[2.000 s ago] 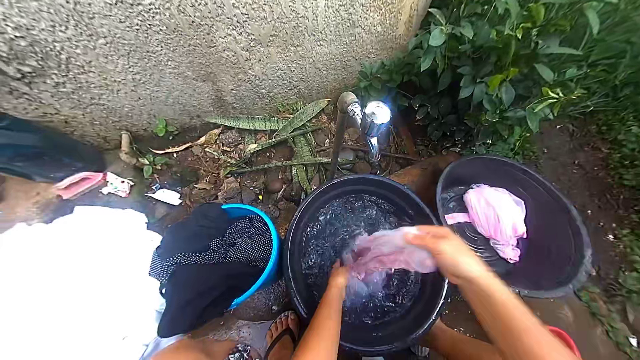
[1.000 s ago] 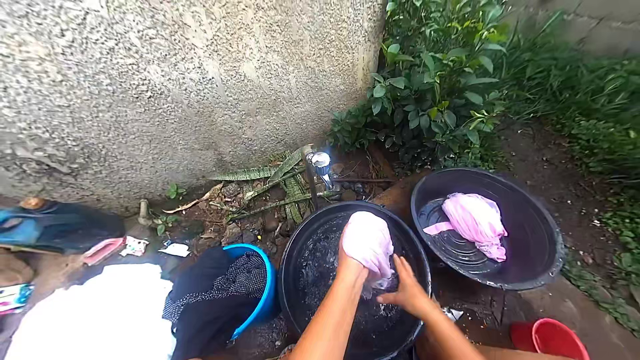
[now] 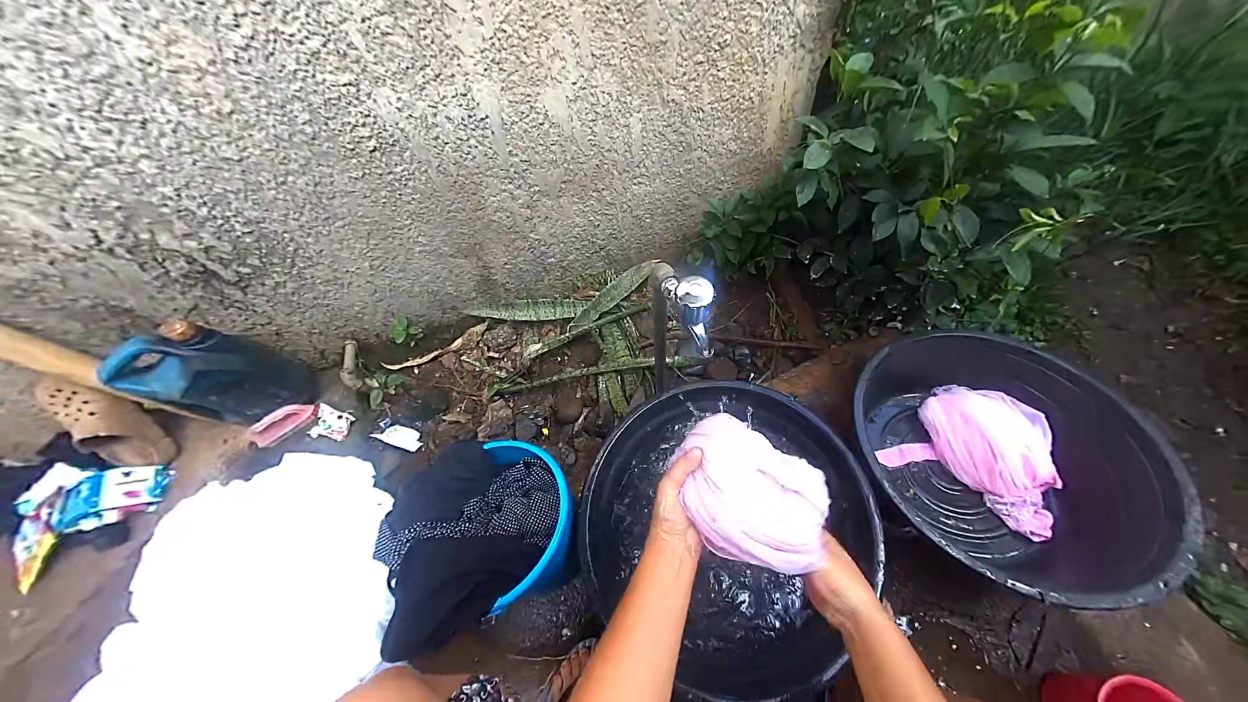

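Note:
A bunched pink cloth (image 3: pixel 756 492) is held between my two hands above a black basin of water (image 3: pixel 634 624). My left hand (image 3: pixel 676 497) grips its left side, with the thumb on the near face. At the lower right, my right hand (image 3: pixel 838 583) holds it from below, its fingers mostly hidden. Behind the basin stands a metal faucet (image 3: pixel 694 302) on a pipe. In the second black basin (image 3: pixel 1121 487), to the right, lies another bundled pink cloth (image 3: pixel 990 448).
Dark clothes (image 3: pixel 468 565) fill a blue tub (image 3: pixel 561 546) beside a white cloth pile (image 3: pixel 253 575). Farther left are a blue jug (image 3: pixel 205 370), a tan clog (image 3: pixel 102 419) and plastic packets (image 3: pixel 97 497). A red container (image 3: pixel 1131 688) stands lower right. A rough wall (image 3: pixel 439 146) rises behind.
Two seconds ago the pink cloth hung loosely stretched between my hands over the water; now it is gathered into a thick bundle. My right hand, apart from the bundle one second ago, now holds it.

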